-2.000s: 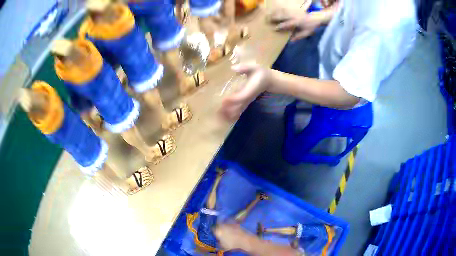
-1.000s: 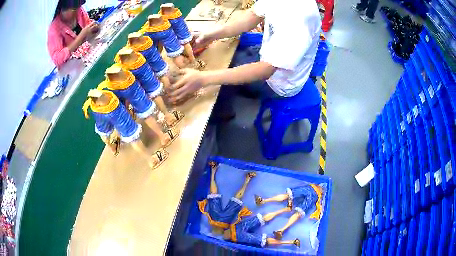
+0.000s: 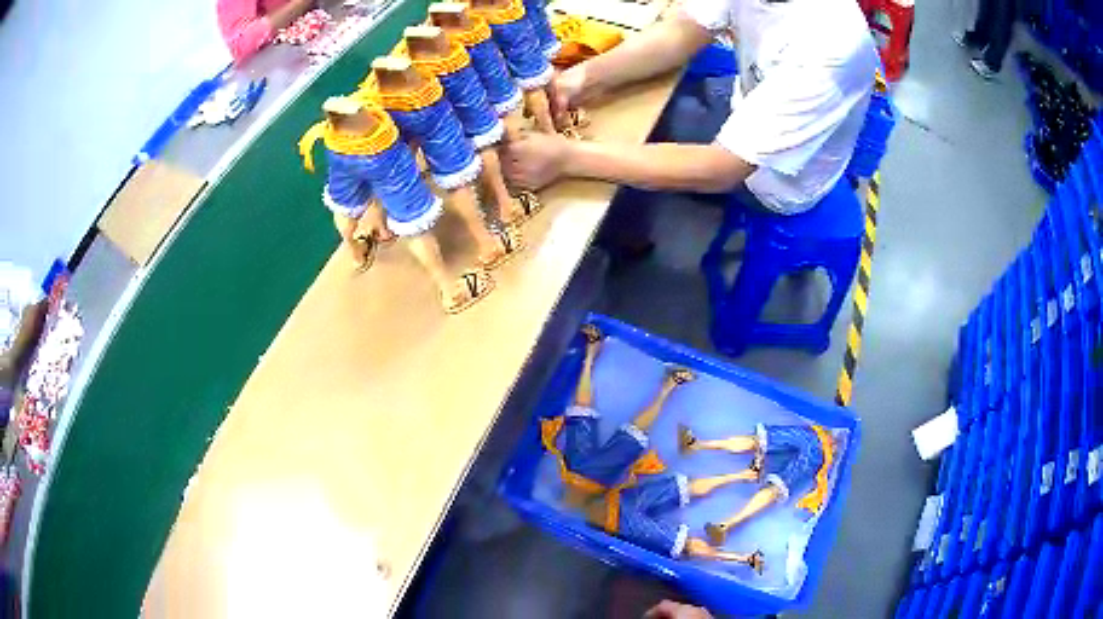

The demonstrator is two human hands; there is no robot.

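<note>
Several figure lower bodies with blue shorts and yellow-orange sashes stand upright in a row on the bench (image 3: 351, 399); the nearest figure (image 3: 381, 169) has its sandalled foot (image 3: 467, 290) flat on the board. A blue tote tray (image 3: 532, 505) with a pale liner lies below the bench's right edge. It holds 3 figure lower bodies lying flat, one (image 3: 792, 460) at the right and two overlapping at the left. My right hand (image 3: 680, 611) shows only as a small piece at the bottom edge, beside the tray's near rim; its fingers are mostly cut off. My left hand is not in view.
A worker in a white shirt (image 3: 804, 109) sits on a blue stool (image 3: 786, 272), both hands at the figures' feet. The green conveyor (image 3: 157, 339) runs along the left. Stacked blue trays (image 3: 1016, 423) stand at the right. Yellow-black tape (image 3: 859, 314) marks the floor. Another person's pink sleeve (image 3: 246, 27) shows at top left.
The view has swung, so the bench and tray show more fully. My right hand was over the figures in the tray and is now at the bottom edge. The other worker's hands have moved onto the feet.
</note>
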